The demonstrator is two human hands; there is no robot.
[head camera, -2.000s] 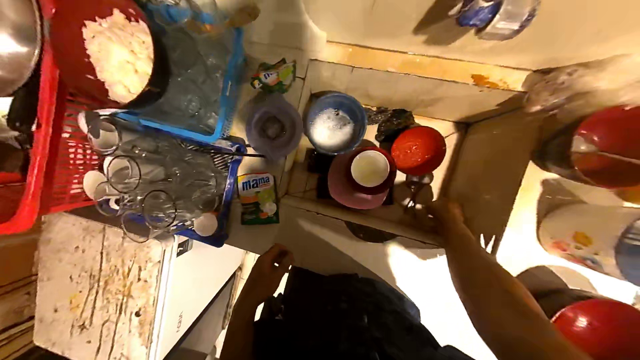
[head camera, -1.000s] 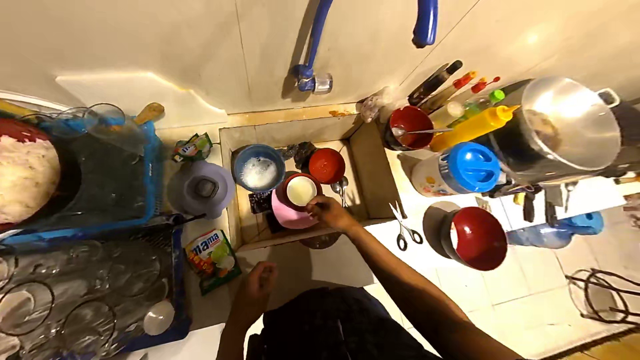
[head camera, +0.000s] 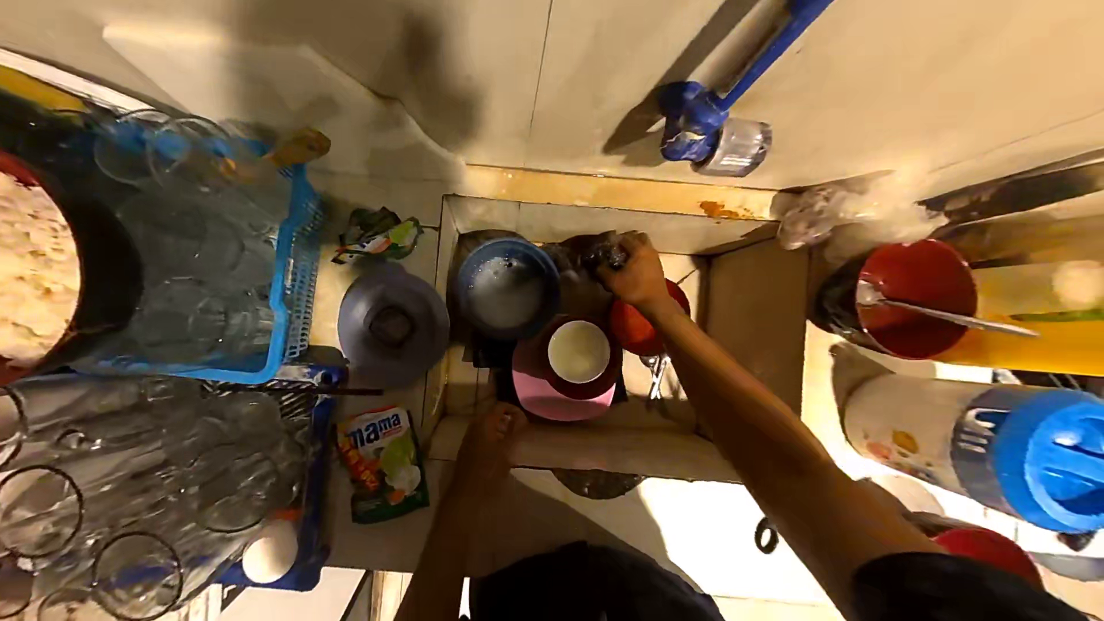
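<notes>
My right hand (head camera: pixel 636 269) reaches to the back of the tiled sink (head camera: pixel 750 319), its fingers on a dark, crumpled item (head camera: pixel 606 254), partly hidden. Beneath my wrist is a red bowl (head camera: pixel 638 328), with metal cutlery (head camera: pixel 657 376) beside it. A cup with a pale inside (head camera: pixel 579 352) sits on a pink dish (head camera: pixel 561 404). To its upper left, a blue bowl (head camera: pixel 507 286) holds cloudy, foamy liquid. My left hand (head camera: pixel 500 425) rests near the sink's front edge; it looks loosely curled, and whether it holds anything is unclear.
Left of the sink are a grey round container (head camera: pixel 393 326), a detergent pouch (head camera: pixel 384 466), a blue basket (head camera: pixel 280 302) and several drinking glasses (head camera: pixel 138 569). At right stand a red cup with a spoon (head camera: pixel 918 297) and a blue-lidded jug (head camera: pixel 1052 457). A blue tap (head camera: pixel 694 121) projects above.
My right hand has moved from the pale-centred cup to the dark item at the back of the sink. My left hand is now at the sink's front edge. The view has shifted.
</notes>
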